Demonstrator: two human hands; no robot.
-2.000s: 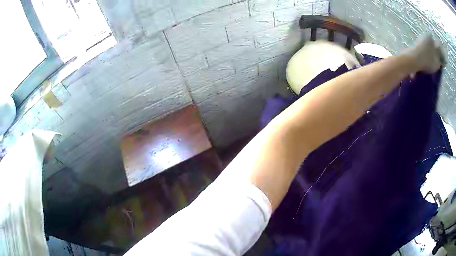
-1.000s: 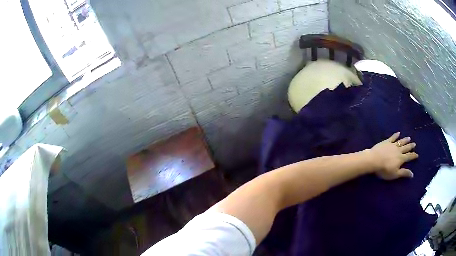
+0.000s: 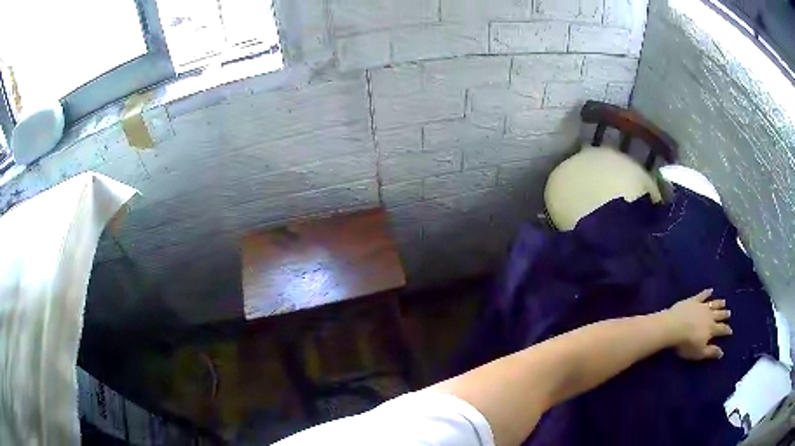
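Observation:
A large dark purple-navy cloth (image 3: 610,261) with thin pale stitch lines lies spread at the right, partly over a round cream chair seat (image 3: 593,183). My left hand (image 3: 702,326) lies flat on the cloth, palm down with fingers apart, not gripping it. My bare forearm and white sleeve cross the lower part of the view and hide part of the cloth. My right hand is out of the picture.
A wooden stool (image 3: 327,266) stands by the brick-pattern wall. A pale draped cloth (image 3: 48,296) hangs at the left. A white machine part (image 3: 757,388) is cut off at the lower right. A dark wooden chair back (image 3: 629,131) stands in the corner.
My left hand first held the cloth raised at the upper right, then came down flat on it, where it stays. The view has shifted, so the room appears further right and lower.

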